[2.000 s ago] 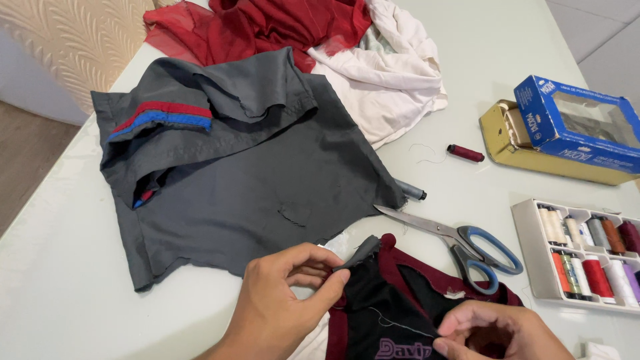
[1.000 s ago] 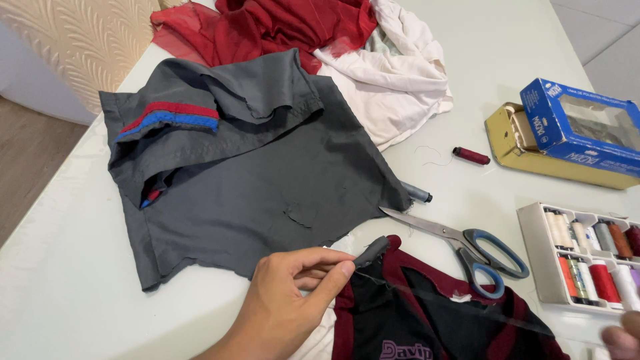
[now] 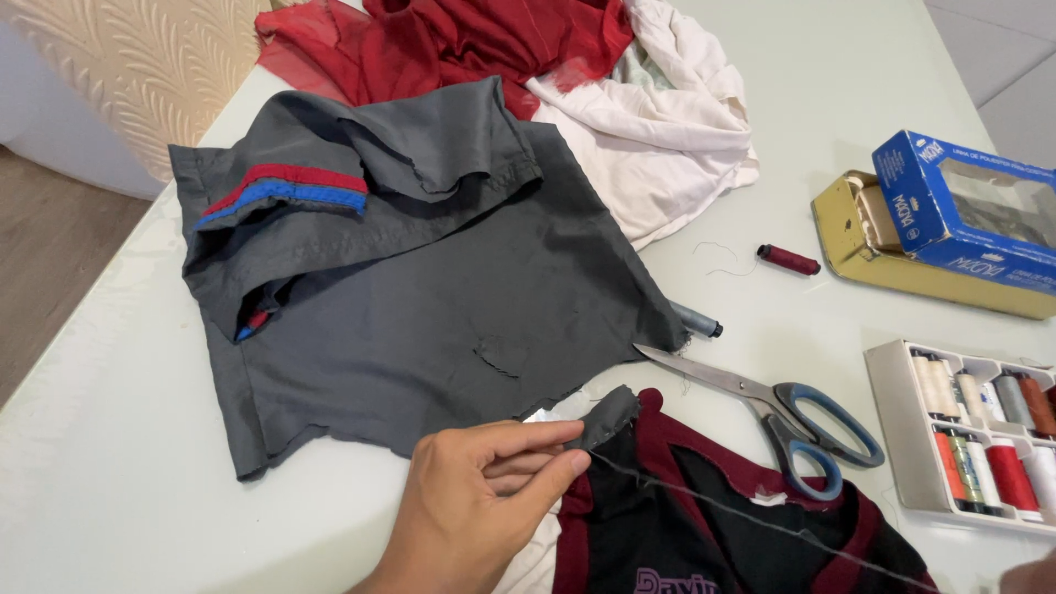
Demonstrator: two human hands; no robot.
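Observation:
My left hand (image 3: pixel 499 487) pinches a small folded strip of grey fabric (image 3: pixel 606 419) between thumb and fingertips, over a black and maroon garment (image 3: pixel 693 511). From the strip a grey thread (image 3: pixel 742 516) runs taut down to the lower right. At the right bottom edge only a blurred bit of my right hand (image 3: pixel 1031 577) shows; its fingers and what they hold are hidden. Scissors with blue-grey handles (image 3: pixel 775 396) lie slightly parted, tips at the corner of a large grey cloth (image 3: pixel 445 330) with a red and blue stripe.
A grey thread spool (image 3: pixel 697 320) and a maroon spool (image 3: pixel 788 259) lie near the scissors. At right are a blue box (image 3: pixel 924 198) on a yellow tin (image 3: pixel 932 289) and a white tray (image 3: pixel 891 429) of spools. Red sheer fabric (image 3: pixel 495 41) and white cloth (image 3: pixel 676 148) lie behind.
My right hand has moved from over the black and maroon garment out to the right edge, and the thread now stretches across the garment. My left hand still pinches the grey strip.

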